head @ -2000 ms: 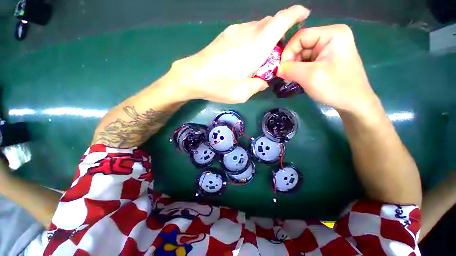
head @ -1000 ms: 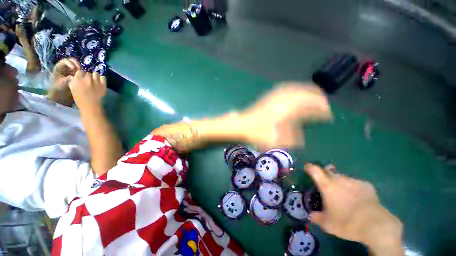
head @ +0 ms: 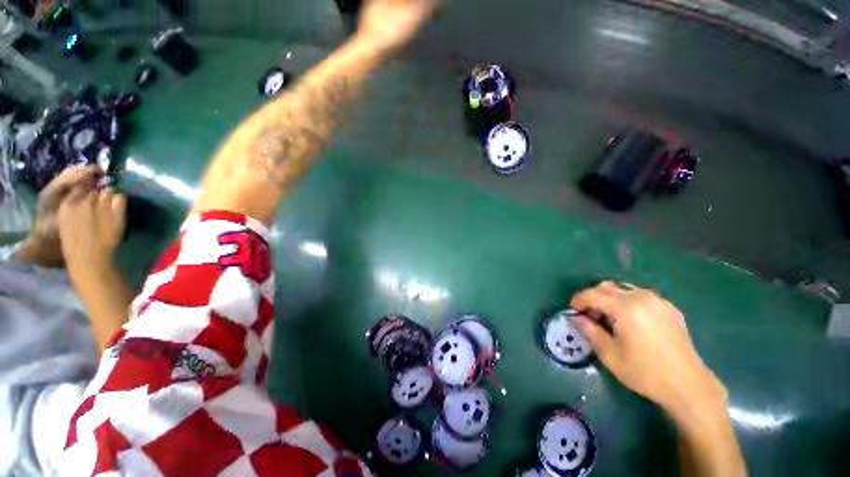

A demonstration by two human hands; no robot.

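My right hand (head: 638, 340) pinches the rim of a pale end cap (head: 565, 339), apart from the pile. My left hand (head: 396, 20) is stretched to the top edge, partly cut off; its fingers cannot be made out. Several pale end caps (head: 454, 358) with red leads lie piled at bottom centre, with dark caps (head: 401, 345) at their left. Another pale cap (head: 566, 444) lies below my right hand. On the grey belt, a black housing (head: 488, 93) stands behind a pale cap (head: 506, 147). A second black housing (head: 623, 170) lies beside a pink-lit round part (head: 679, 169).
Another person's hands (head: 86, 210) are at the left, by a heap of dark round parts (head: 75, 140). A small pale disc (head: 274, 82) and a black unit (head: 174, 50) lie at the upper left. A pale bracket (head: 840, 321) is at the right edge.
My left hand has moved up and left to the top edge. My right hand now holds a pale cap away from the pile. The view has shifted, showing a housing with a pale cap at upper centre.
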